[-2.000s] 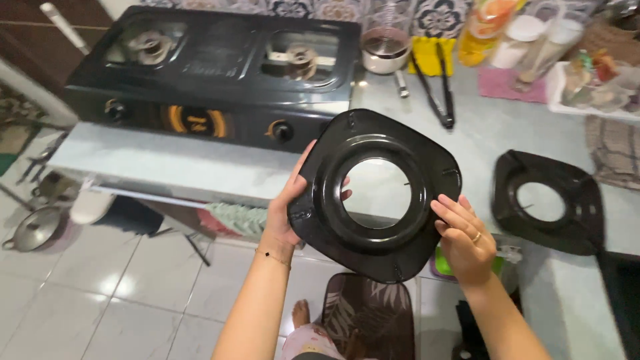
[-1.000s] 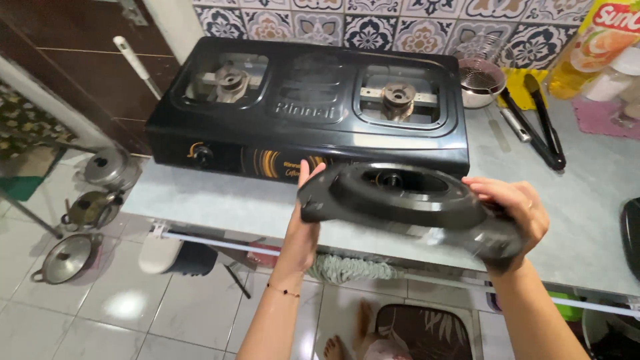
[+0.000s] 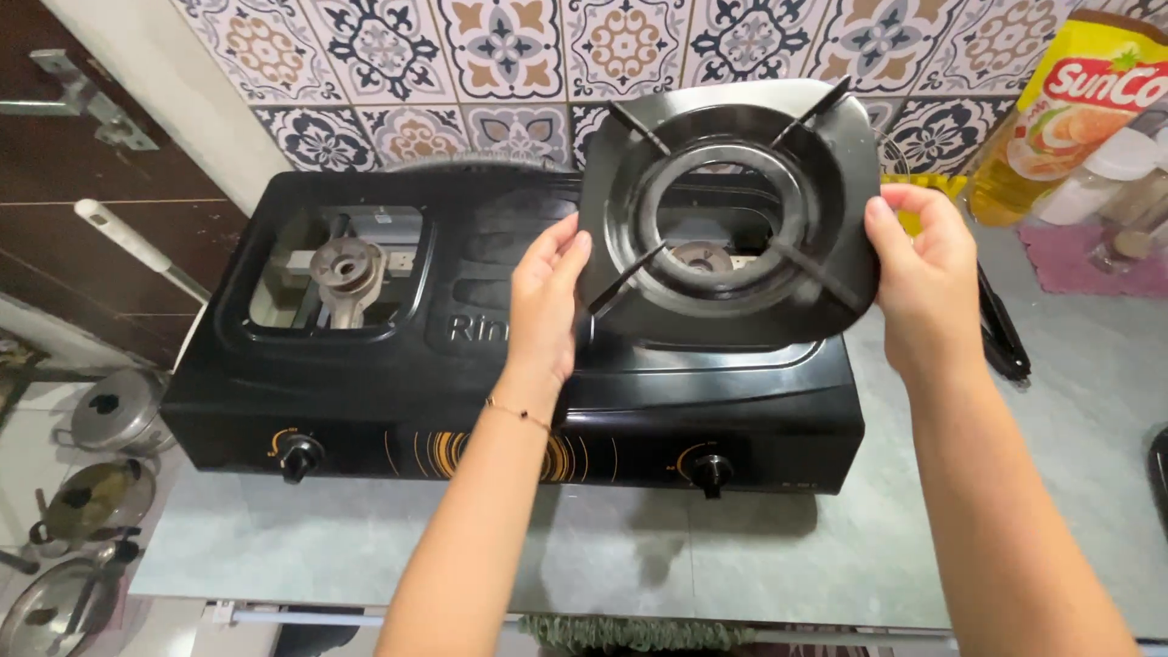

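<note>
A black metal pan support with a round central hole and prongs (image 3: 730, 315) is held tilted above the right burner opening of a black two-burner Rinnai gas stove (image 3: 511, 383). My left hand (image 3: 547, 301) grips its left edge, and my right hand (image 3: 926, 269) grips the right edge. Through the hole the right burner head (image 3: 703, 258) is partly visible. The left burner head (image 3: 345, 265) lies uncovered in its square opening. Two knobs sit on the stove's front, a left knob (image 3: 299, 458) and a right knob (image 3: 713, 474).
Black tongs (image 3: 1004, 328) lie on the grey counter (image 3: 967, 538) right of the stove. Behind them stand a SunCo oil pouch (image 3: 1063, 119) and a white-lidded jar (image 3: 1118, 160) near a pink cloth (image 3: 1081, 260). A patterned tile wall (image 3: 502, 46) rises behind. Pots (image 3: 123, 411) stand at lower left.
Both hands have carried the pan support from in front of the stove to above its right burner, turning its pronged face into view. The view has moved closer to the stove.
</note>
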